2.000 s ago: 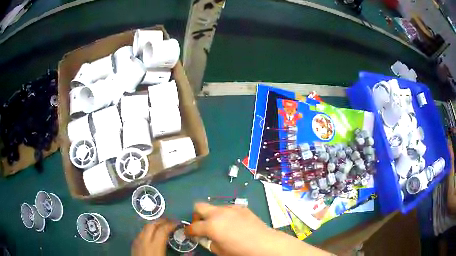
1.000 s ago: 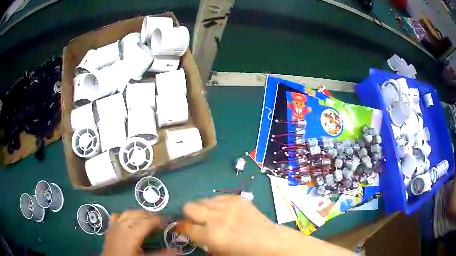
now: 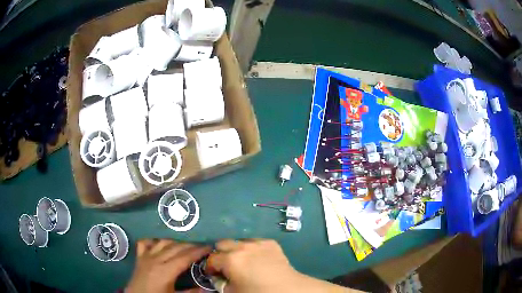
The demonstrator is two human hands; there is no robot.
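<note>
A white round housing (image 3: 200,276) with a spoked ring lies at the bottom centre, partly covered by both hands. My left hand (image 3: 162,266) reaches onto its upper left side, fingertips meeting my right hand. My right hand (image 3: 252,264) is closed over its right side, around a small orange-red piece that looks like a tool handle; the tool's tip is hidden. Another spoked housing (image 3: 178,210) stands just above my hands. A housing with a motor inside (image 3: 107,242) lies left of them. Small silver motors (image 3: 293,212) lie to the right, one with thin red leads.
An open cardboard box (image 3: 252,129) of white housings is left of centre. More housings (image 3: 53,214) lie far left, below black parts (image 3: 34,109). Wired motors (image 3: 400,169) are heaped on printed sheets (image 3: 426,121). A blue bin (image 3: 458,189) of white parts is right; a lower carton (image 3: 423,257) is below it.
The scene has shifted up and slightly right in the picture. My left hand has come in over the housing, close against my right hand. A second motor now shows below the wired one.
</note>
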